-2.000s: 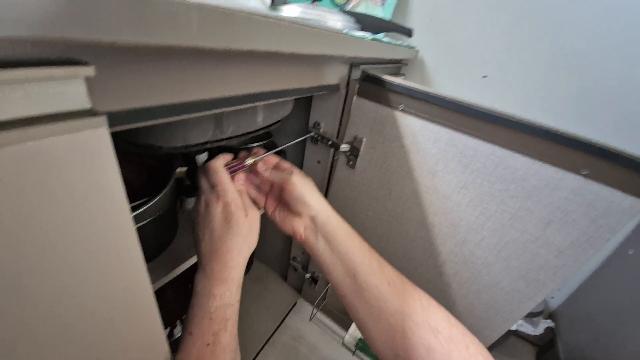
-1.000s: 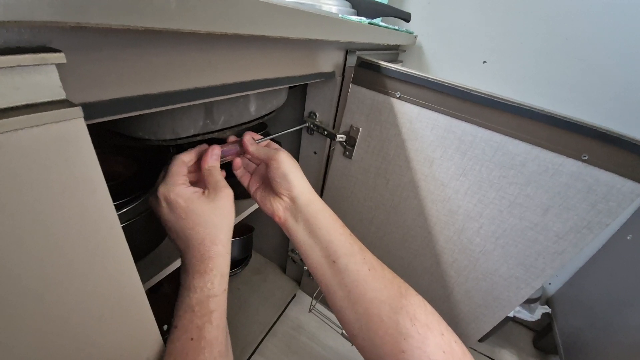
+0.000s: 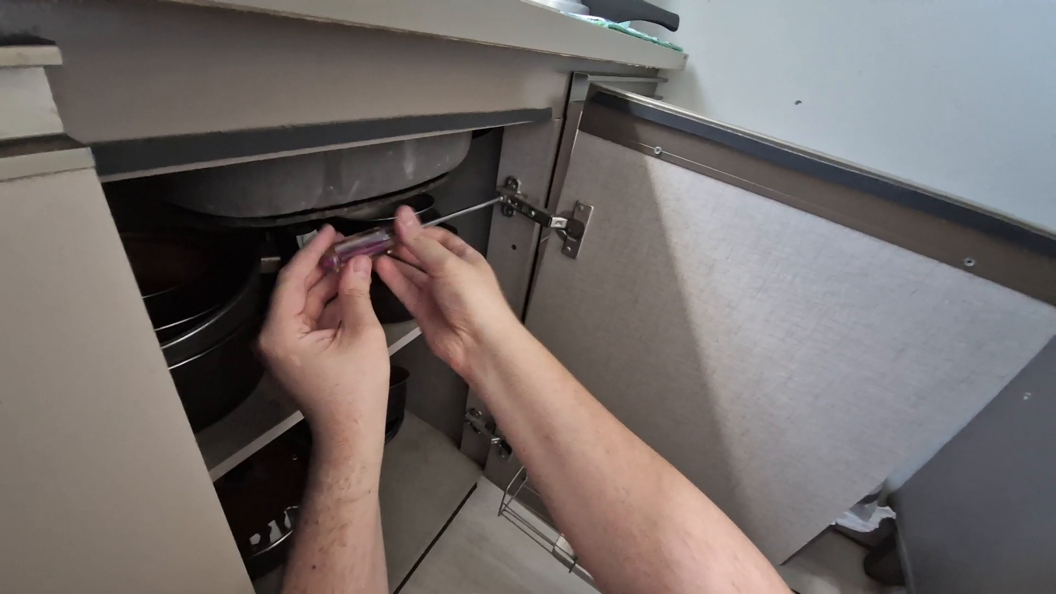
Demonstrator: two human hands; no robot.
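A screwdriver with a clear purplish handle (image 3: 363,246) is held between both hands, its thin metal shaft reaching right to the upper cabinet hinge (image 3: 536,213). My left hand (image 3: 326,322) grips the back of the handle with thumb and fingers. At the front of the handle, where the shaft starts, are the fingertips of my right hand (image 3: 441,289). The shaft's tip meets the hinge's mounting plate on the cabinet side; the exact screw cannot be made out. The hinge joins the cabinet to the open cabinet door (image 3: 767,330). A lower hinge (image 3: 488,431) shows beside my right forearm.
Dark pots (image 3: 210,355) stand on the cabinet shelf (image 3: 256,445) behind my left hand, below the underside of a sink basin (image 3: 330,177). A wire rack (image 3: 536,520) is low near my right forearm. The countertop edge (image 3: 495,29) runs above.
Both hands stay on the screwdriver, with its shaft at the upper hinge. The fingers have shifted their hold on the handle. My left hand's fingers are more raised around it than a second ago.
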